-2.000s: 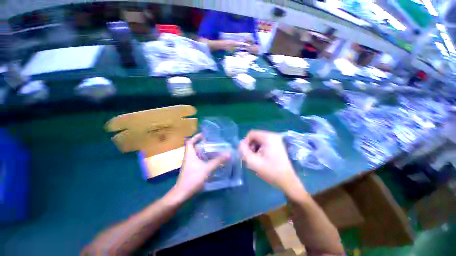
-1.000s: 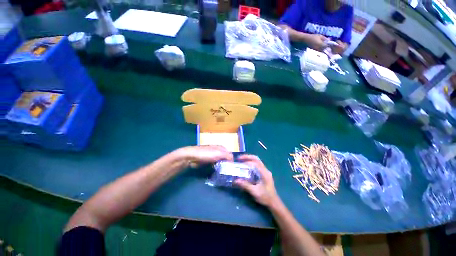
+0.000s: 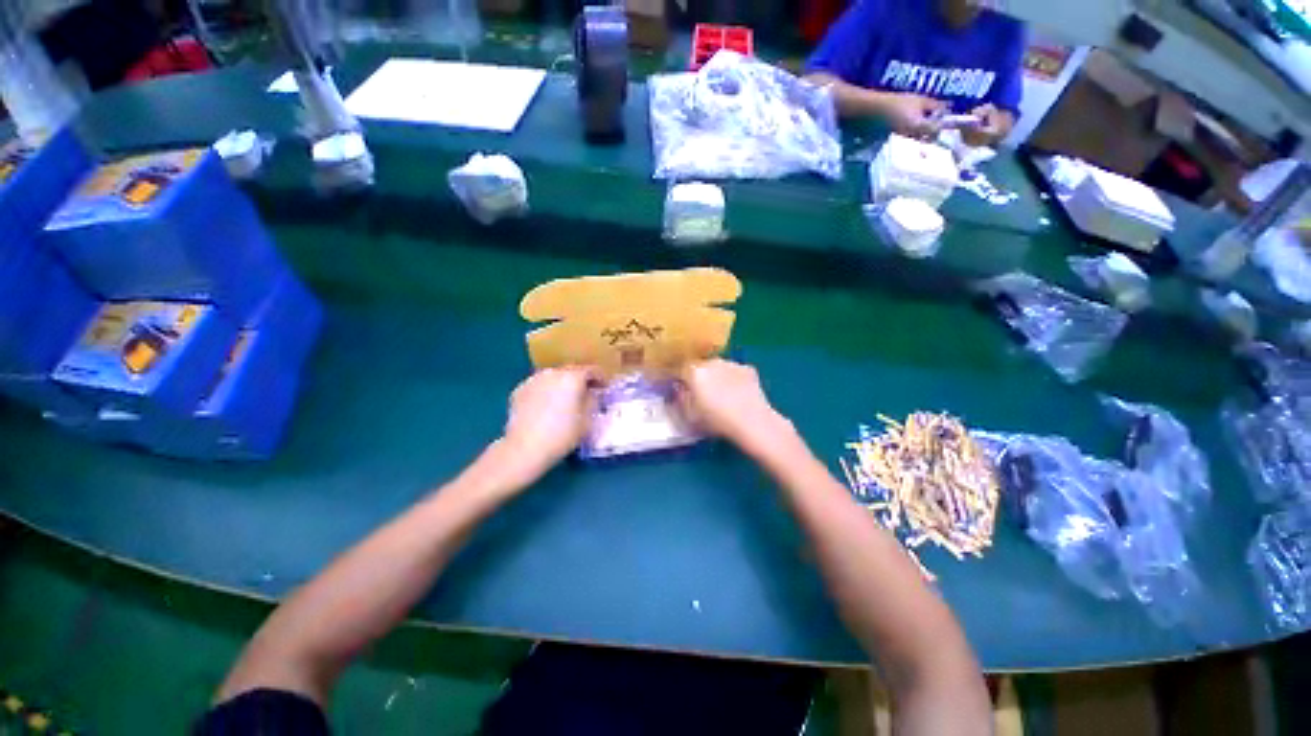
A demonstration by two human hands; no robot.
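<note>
The open retail box stands on the green bench in front of me, its brown lid flap up at the back. The bagged product, a clear bag with a pale and dark item, is in the box's opening. My left hand is at the box's left side and my right hand at its right side, both with fingers at the bag's edges. The fingertips are partly hidden, and the box's walls are mostly covered. The pile of small sticks lies to the right.
Finished blue boxes are stacked at left. More bagged products lie right of the sticks. Small white stacks, a large clear bag, a red tray and a dark upright holder are along the far side. A person in blue works opposite.
The bagged product has moved from in front of the box into its opening, and both hands have moved forward with it. The loose stick beside the box is no longer visible.
</note>
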